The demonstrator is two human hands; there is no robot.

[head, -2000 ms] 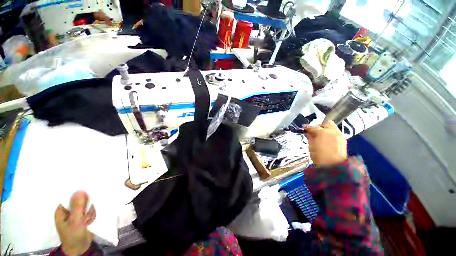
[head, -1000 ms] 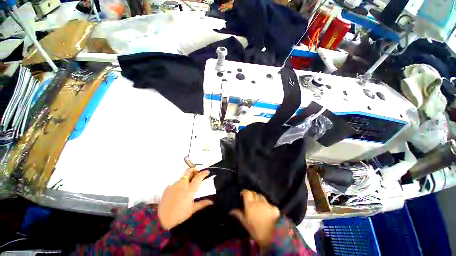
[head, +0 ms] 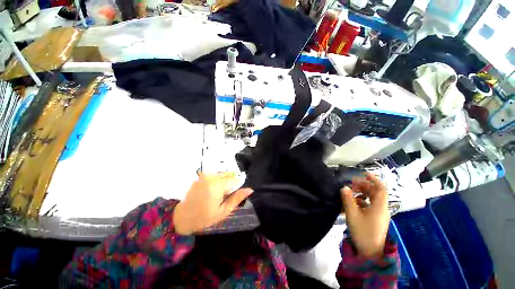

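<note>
The black garment piece [head: 288,192] lies bunched on the table's front edge, right of the needle area [head: 236,127] of the white sewing machine [head: 350,93]. My left hand [head: 206,203] is at its left edge, with a small pale piece [head: 241,179] at the fingertips, probably a white strip; thumb and fingers are close together. My right hand [head: 368,211] is at the cloth's right side, fingers curled and blurred; whether they hold anything is unclear. A black band [head: 299,99] hangs over the machine head down to the cloth.
A crinkled clear bag [head: 310,130] lies on black cloth at the machine's front. Black pieces [head: 169,84] lie behind the head. A plastic-wrapped brown board [head: 42,152] is at left. Red thread cones [head: 341,38] stand behind. Blue baskets [head: 415,242] are at lower right.
The view has shifted. My right hand has left the middle of the black cloth and moved right, towards the white strips. My left hand stays by the cloth's left edge.
</note>
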